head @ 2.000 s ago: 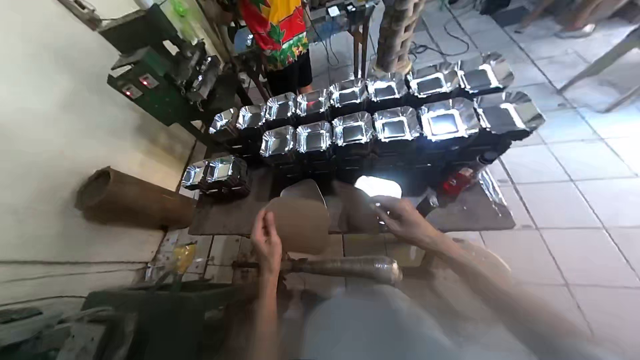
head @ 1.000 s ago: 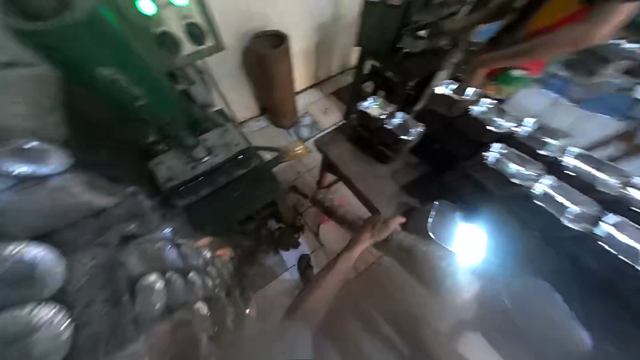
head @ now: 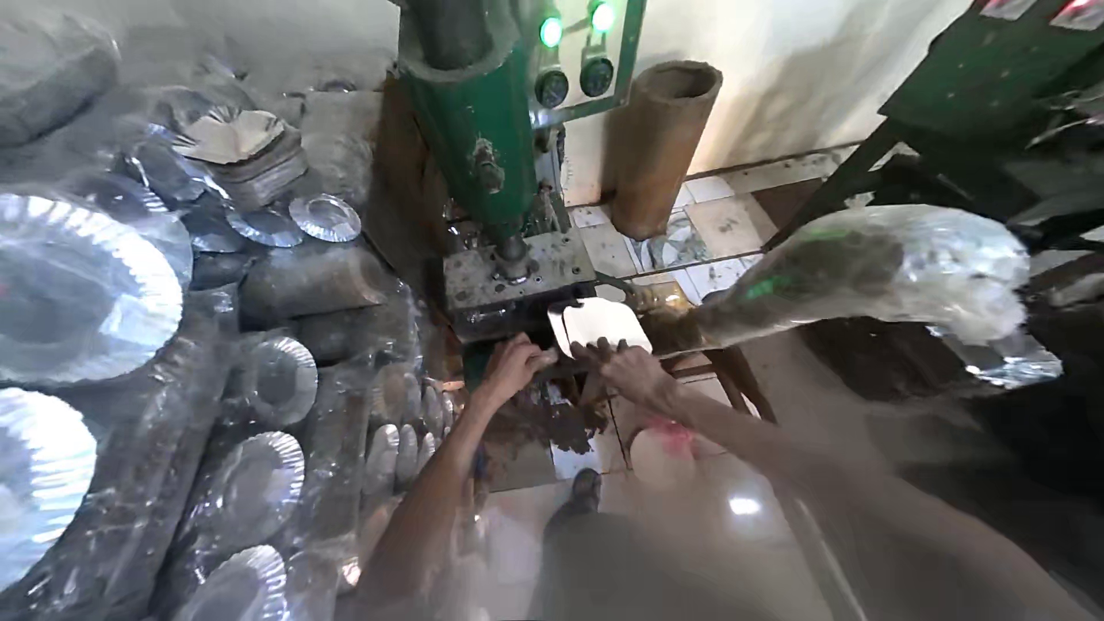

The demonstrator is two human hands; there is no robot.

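Note:
My right hand [head: 631, 373] is closed on the near edge of a pale sheet with rounded corners [head: 604, 323], and a second sheet edge shows along its left side. My left hand [head: 517, 369] is just left of the sheets, its fingertips near their lower left corner; whether it grips them is unclear. Both hands are at the front of a green press [head: 483, 147], whose metal die block [head: 517, 272] sits just beyond them.
Wrapped stacks of silver foil plates [head: 263, 479] fill the left side. A brown cardboard tube [head: 668, 147] stands by the wall. A plastic-wrapped roll [head: 862, 267] juts in from the right. Two green lights glow on the control box [head: 578, 60]. A dark machine [head: 992, 78] stands at the upper right.
The view has swung far left, from the table of foil trays to the green press. My hands, apart with a sheet near each two seconds ago, are now close together at the press.

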